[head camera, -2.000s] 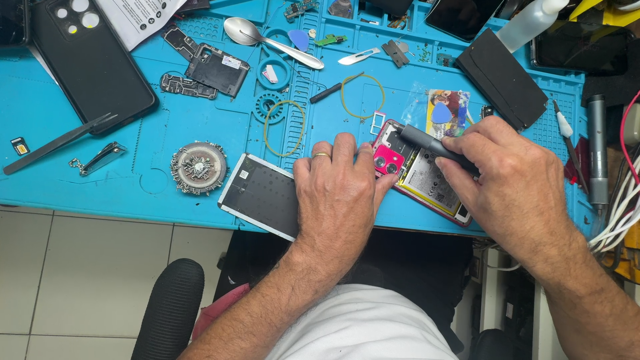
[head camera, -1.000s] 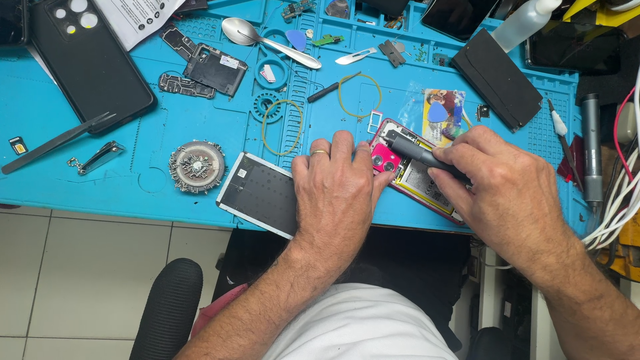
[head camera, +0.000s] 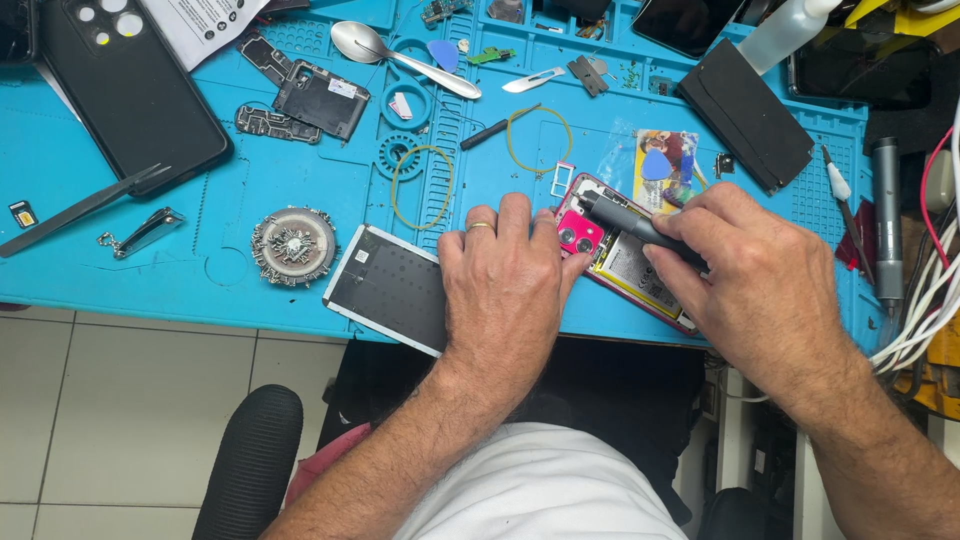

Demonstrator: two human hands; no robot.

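My right hand (head camera: 735,255) grips a dark grey pen-shaped electric screwdriver (head camera: 630,223); its tip is over the top end of an opened smartphone (head camera: 652,281), whose battery shows. My left hand (head camera: 510,277) lies palm down, its thumb and fingertips at the phone's left edge beside a pink camera cover (head camera: 577,231) with two lenses. Whether it grips the phone cannot be told. Partly under this hand lies a phone display panel (head camera: 390,289), dark side up. A small white SIM tray (head camera: 562,179) is just beyond the phone's top corner.
On the blue silicone repair mat (head camera: 150,289) lie a magnetic disc with screws (head camera: 294,246), tweezers (head camera: 82,210), nail clippers (head camera: 150,231), a spoon (head camera: 405,60), phone boards (head camera: 322,97), yellow rings (head camera: 422,187) and a black phone case (head camera: 131,97). A black flip case (head camera: 746,116) and cables (head camera: 919,322) are at right.
The screwdriver's tip has shifted slightly toward the phone's top end, away from the camera cover's middle. My left hand stays beside the phone.
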